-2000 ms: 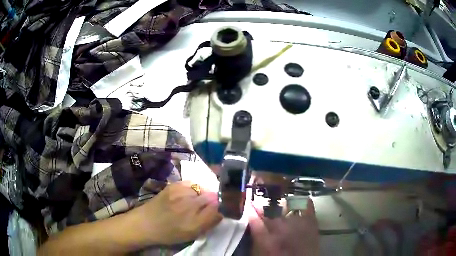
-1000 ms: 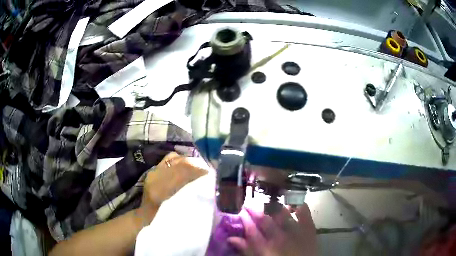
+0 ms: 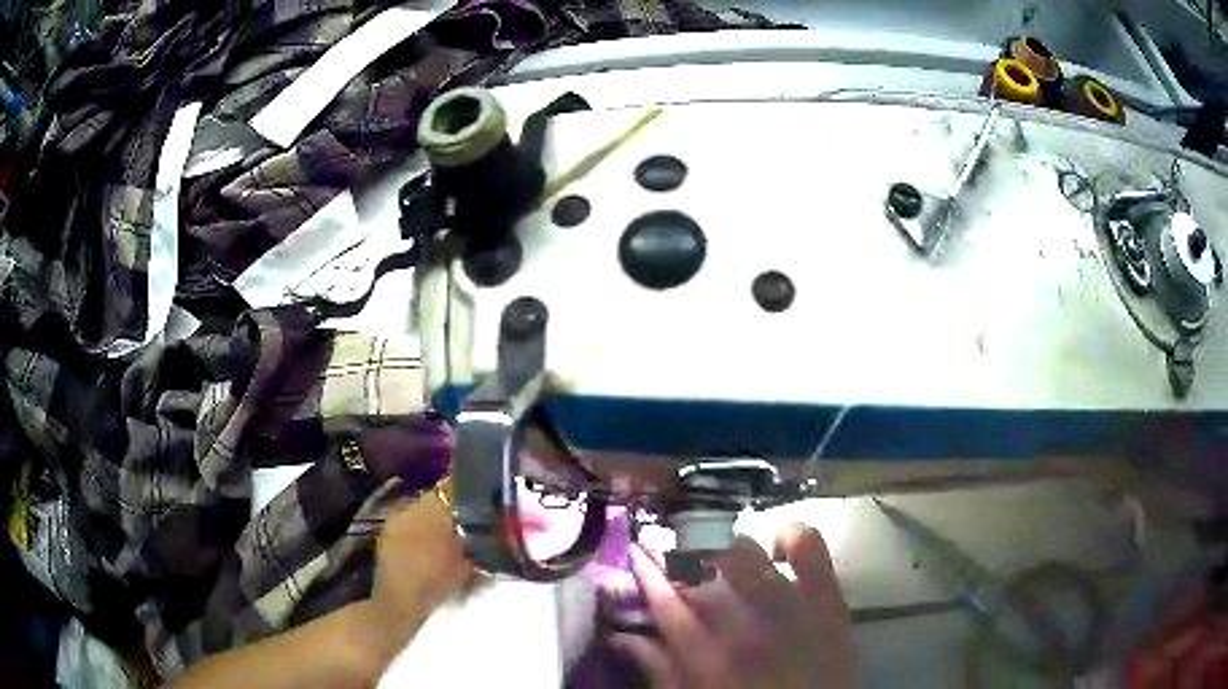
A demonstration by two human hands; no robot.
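A white backing piece [image 3: 478, 639] lies under the front of the sewing machine head [image 3: 862, 229], beside dark plaid cloth tinted purple by glare. My left hand [image 3: 424, 565] is at the cloth left of the thread take-up lever guard [image 3: 488, 491]; its fingertips are hidden behind the guard. My right hand [image 3: 747, 619] is blurred, right of the needle area, fingers spread over the cloth edge below the thread tension assembly [image 3: 703, 518]. Whether it grips the cloth cannot be told. The needle and presser foot are lost in glare.
A plaid fabric heap [image 3: 121, 444] with a woven label [image 3: 353, 455] and white strips [image 3: 168, 229] fills the left side. Blurred scissors [image 3: 963, 579] lie right of my right hand. Thread spools [image 3: 1017, 81] stand behind the machine.
The view has shifted, so the machine head sits farther left and the guard's loop shows. The white piece swung down toward me since the first frame. My left hand is now partly behind the guard.
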